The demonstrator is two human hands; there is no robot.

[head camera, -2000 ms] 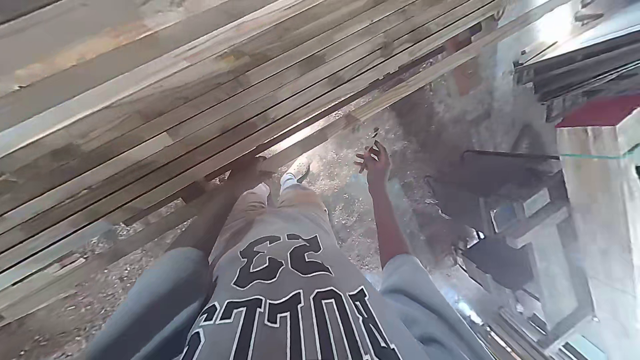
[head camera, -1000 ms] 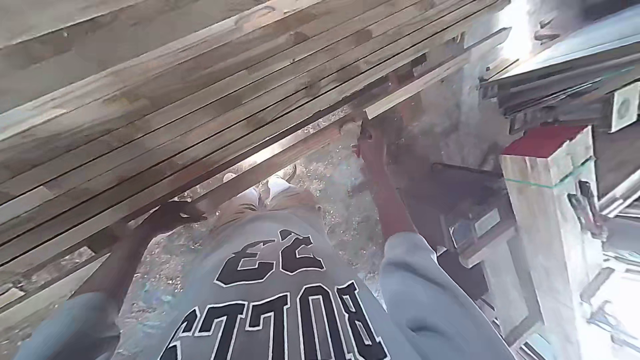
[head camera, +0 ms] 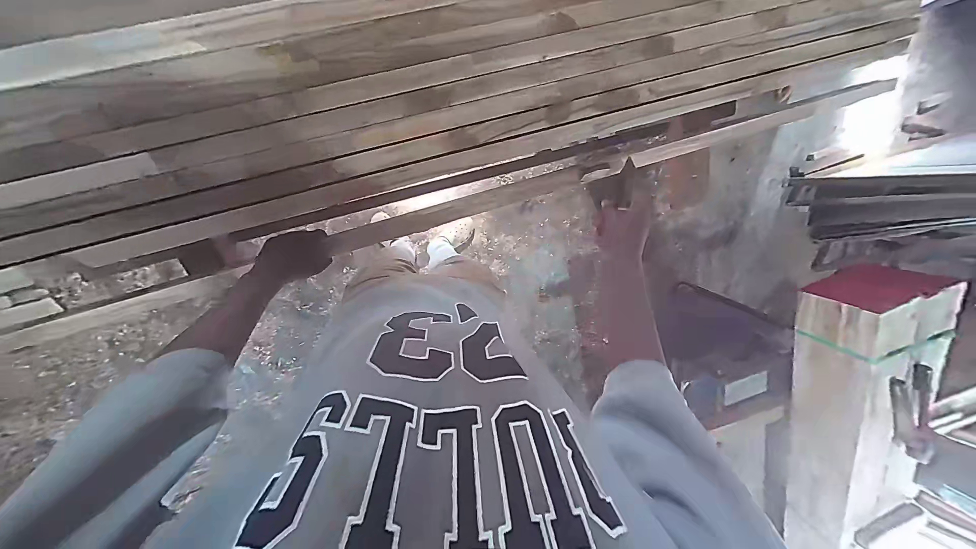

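Note:
A long narrow wooden board (head camera: 465,212) lies alongside a stack of long planks (head camera: 366,114). My left hand (head camera: 293,255) is closed around this board, left of my feet. Farther right, my right hand (head camera: 619,194) grips the same board, with its fingers at the board's edge; some fingers are blurred. The board runs on past my right hand toward the upper right. The planks lie side by side in front of me, with narrow dark gaps between them.
At the right stands a pale post-like bundle with a red top (head camera: 884,288) and a green strap. Dark stacked sheets (head camera: 900,191) lie behind it. A dark metal object (head camera: 724,343) is near my right forearm. Debris-strewn ground (head camera: 526,252) shows below the board.
My left hand, out of sight two seconds ago, has come to the board and closed on it. My right hand, raised with fingers apart at first, now holds the board.

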